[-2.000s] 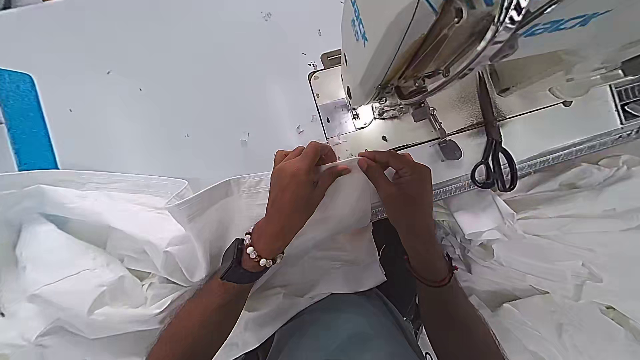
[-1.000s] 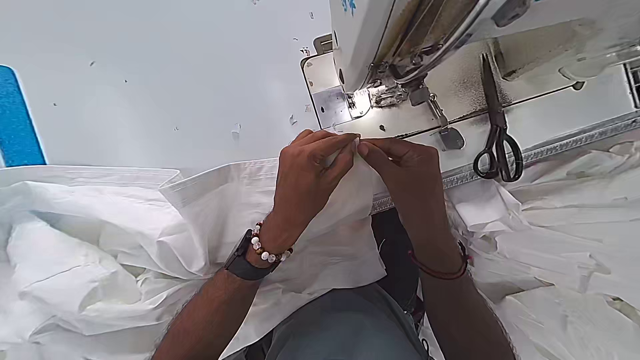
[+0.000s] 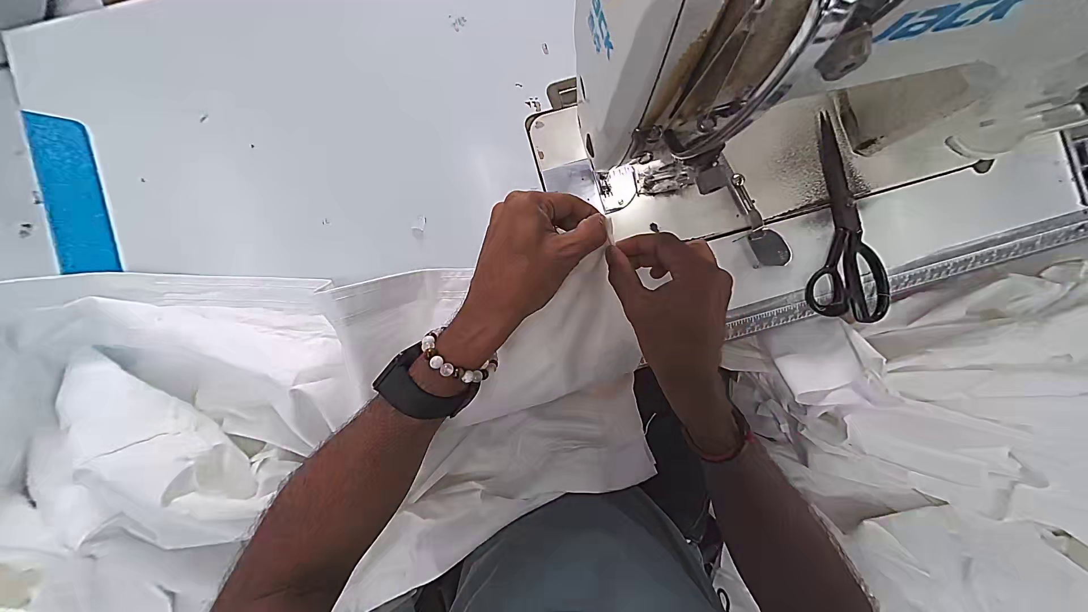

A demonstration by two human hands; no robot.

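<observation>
White fabric (image 3: pixel 561 357) with a stitched hem along its far edge hangs over the table edge toward my lap. My left hand (image 3: pixel 540 255) pinches the fabric's edge between thumb and forefinger, just in front of the needle area. Close beside it, my right hand (image 3: pixel 671 297) pinches the same edge with its thumb and fingertips. Beyond the fingertips stands a white Jack sewing machine (image 3: pixel 629 85), its lit presser foot (image 3: pixel 616 183) a little away from the cloth. The fingers hide the pinched part of the edge.
Black-handled scissors (image 3: pixel 847 246) lie on the machine bed at right. A measuring tape (image 3: pixel 952 268) runs along the table's near edge. More white fabric is heaped at left (image 3: pixel 153 425) and right (image 3: pixel 952 433). Thread scraps dot the white tabletop (image 3: pixel 297 136), and a blue patch (image 3: pixel 72 191) shows at far left.
Both hands keep pinching the fabric edge near the machine. Their fingers have shifted slightly, and the right hand's fingers are now more bent. The view has moved a little.
</observation>
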